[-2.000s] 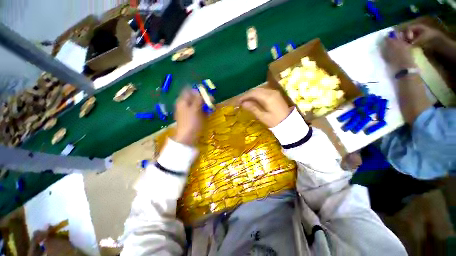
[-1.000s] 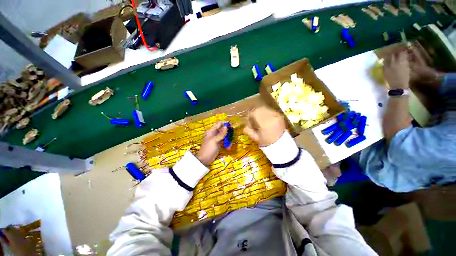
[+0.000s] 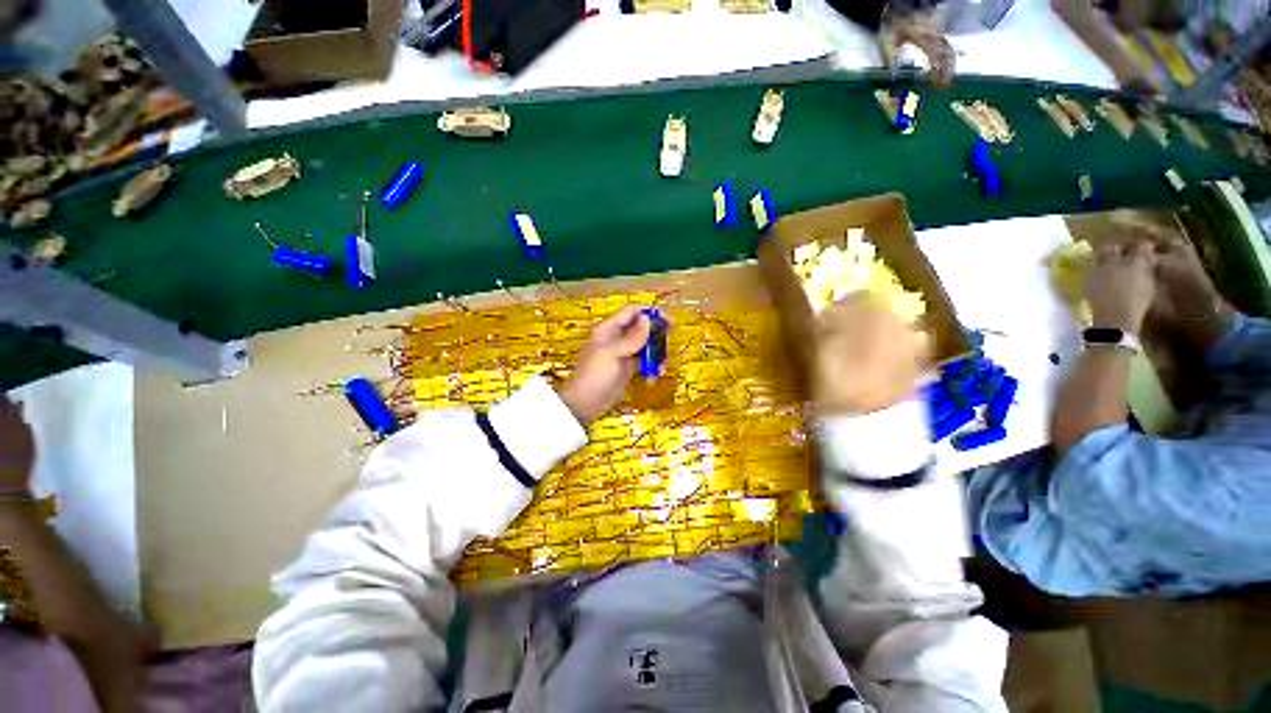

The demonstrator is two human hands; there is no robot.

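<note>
My left hand [image 3: 608, 365] holds a blue cell [image 3: 652, 343] upright by its side, above the rows of amber-taped parts [image 3: 599, 488]. Thin reddish leads show between the amber rows. My right hand [image 3: 867, 359] is blurred and lies over the front part of the open cardboard pad box [image 3: 931, 286]. Pale yellow pads [image 3: 834, 268] show behind it. Its fingers are not clear, so I cannot tell whether it holds a pad. Another blue cell [image 3: 371, 405] lies on the cardboard sheet at the left edge of the amber rows.
The green conveyor [image 3: 460, 195] runs across beyond the bench, with blue cells and tan bundles [image 3: 262, 176] on it. A pile of blue cells [image 3: 976, 401] lies on a white sheet [image 3: 997, 272] to the right. People's arms are at right, far left and across the belt.
My right hand has moved right, from beside the amber rows to over the pad box. My left hand still holds the blue cell. The view has shifted.
</note>
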